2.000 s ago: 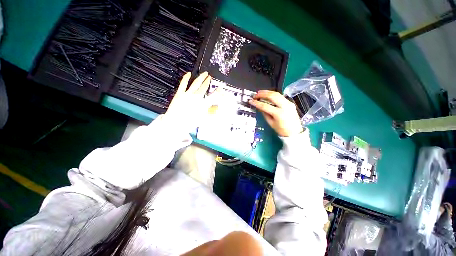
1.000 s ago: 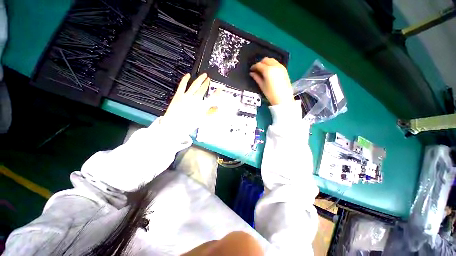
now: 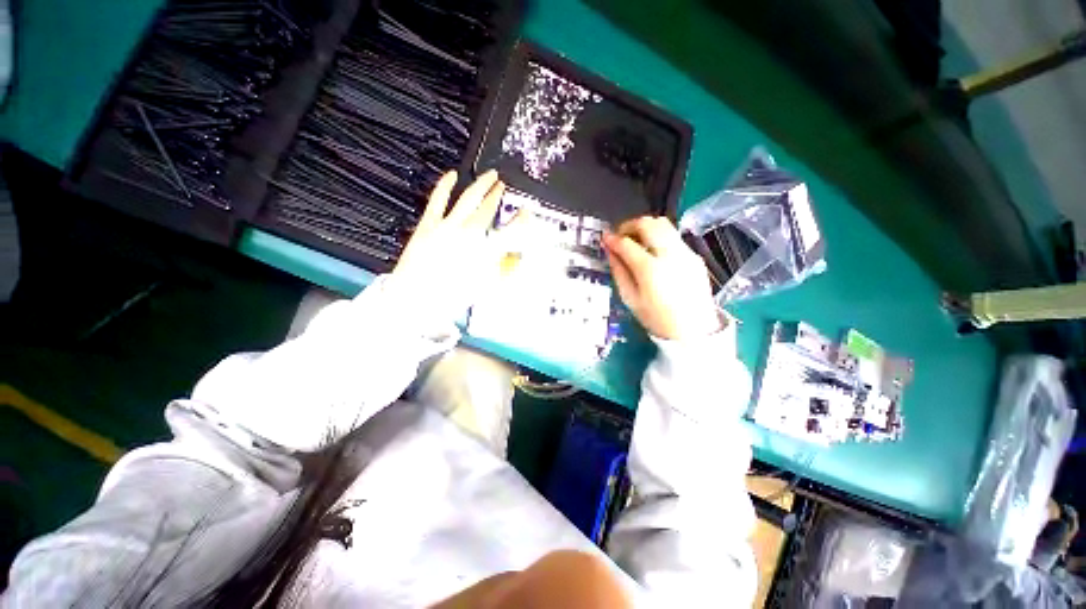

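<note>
The silver-white assembly fixture (image 3: 554, 292) lies in front of me on the green mat. My left hand (image 3: 459, 244) rests on its left side with the fingers spread. My right hand (image 3: 655, 271) is at its upper right edge, thumb and fingertips pinched together; whether a tiny part is between them cannot be made out. Behind the fixture is the black small parts tray (image 3: 584, 184). It holds a pile of bright silver parts (image 3: 543, 125) on the left and dark small parts (image 3: 624, 152) on the right.
Two black trays of long thin black rods (image 3: 375, 125) stand to the left. A clear plastic bag (image 3: 768, 232) with dark contents lies right of the small tray. A second fixture (image 3: 828, 387) with a green patch lies farther right. A blue bin (image 3: 584, 476) is below the bench edge.
My right hand was at the fixture's upper right, moved up over the dark parts in the small tray, and is now back at the fixture's upper right edge. My left hand has stayed in place.
</note>
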